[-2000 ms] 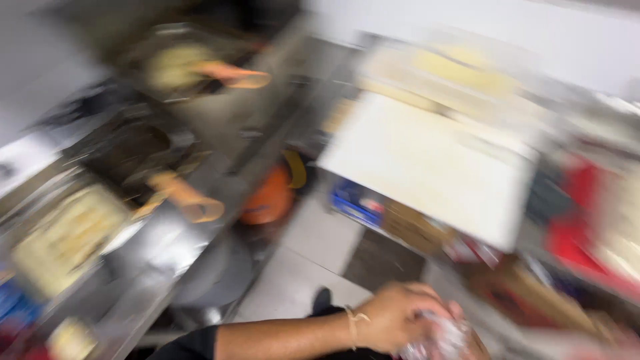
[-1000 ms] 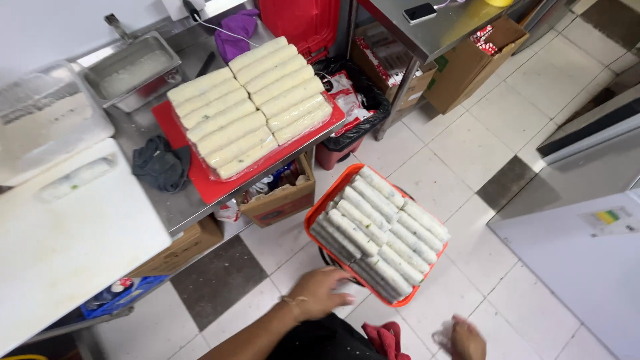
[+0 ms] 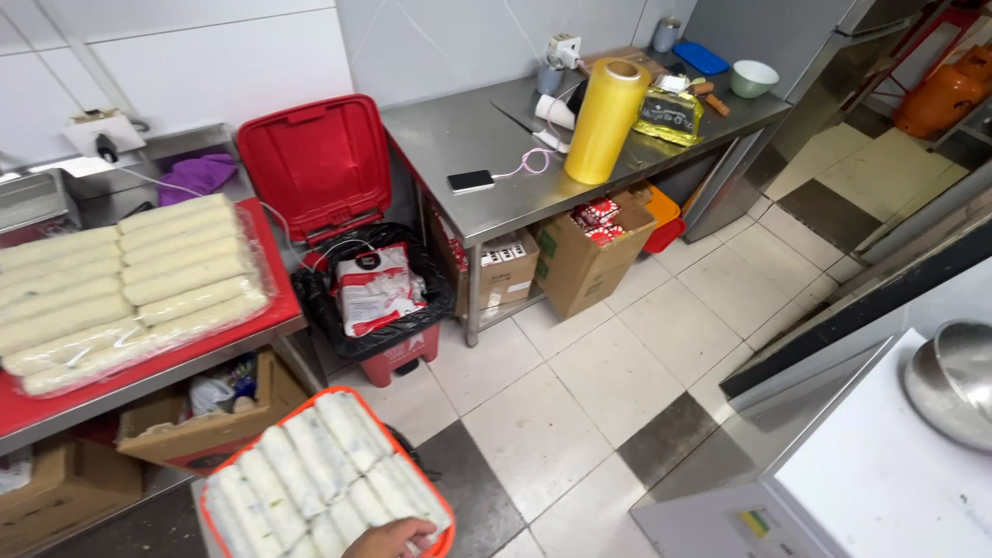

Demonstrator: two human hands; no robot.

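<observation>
My left hand [image 3: 394, 539] enters at the bottom edge, fingers pointing right, over the lower right part of an orange-rimmed tub [image 3: 335, 390], close to its rim. Whether it grips anything is unclear, as most of the hand is cut off. My right hand is out of view. Whitish rolls [image 3: 297, 465] fill the tub in rows, with what looks like clear film over them. More pale rolls [image 3: 182, 256], wrapped in clear film, lie in two columns on a red board [image 3: 285, 298] at the left.
Beside the steel counter stands a red bin [image 3: 314, 167], lid raised, with a black liner. A steel table [image 3: 434, 124] holds a phone [image 3: 470, 181] and an upright yellow film roll [image 3: 607, 124]. Cardboard boxes [image 3: 593, 267] sit beneath. A white surface [image 3: 876, 473] with steel bowls [image 3: 957, 384] is at right.
The view has swung, bringing in more of the steel table. My left hand has moved from beside the tub's edge to over its lower right part. My right hand has left the view.
</observation>
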